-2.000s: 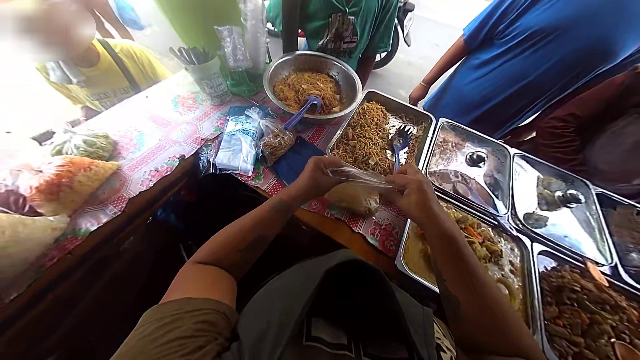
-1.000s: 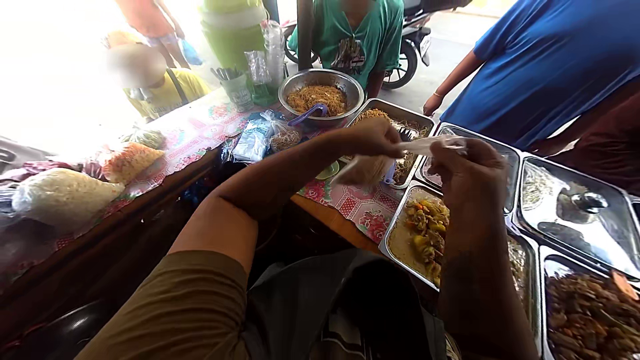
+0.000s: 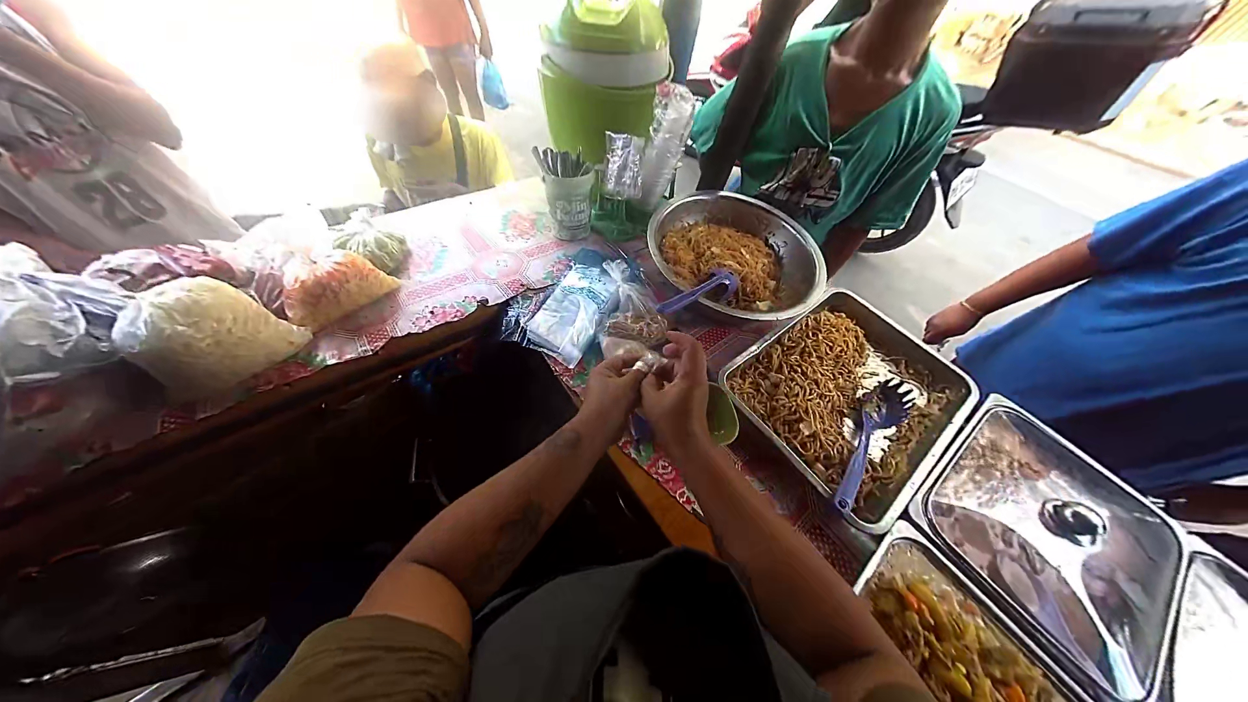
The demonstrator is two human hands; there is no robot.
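My left hand (image 3: pixel 614 390) and my right hand (image 3: pixel 678 385) meet over the table's edge, their fingers pinching the twisted neck of a clear plastic bag (image 3: pixel 624 348). Just beyond them lies a clear bag of noodles (image 3: pixel 639 327), beside a stack of plastic bags (image 3: pixel 575 312). A green bowl (image 3: pixel 721 414) is partly hidden behind my right hand. Farther back stands a steel bowl of orange noodles (image 3: pixel 726 258) with a purple utensil (image 3: pixel 697 292). To the right, a metal tray of brown noodles (image 3: pixel 804 390) holds a purple pasta server (image 3: pixel 868 439).
A glass-lidded tray (image 3: pixel 1053 536) and a vegetable tray (image 3: pixel 951 634) stand at right. Filled bags (image 3: pixel 210 331) line the left side. A cup of utensils (image 3: pixel 568 200) and a green drink cooler (image 3: pixel 604 88) stand at the back. People are across the table, one in blue (image 3: pixel 1121 331).
Both hands have come down and left from over the trays, still holding plastic. The view has turned left.
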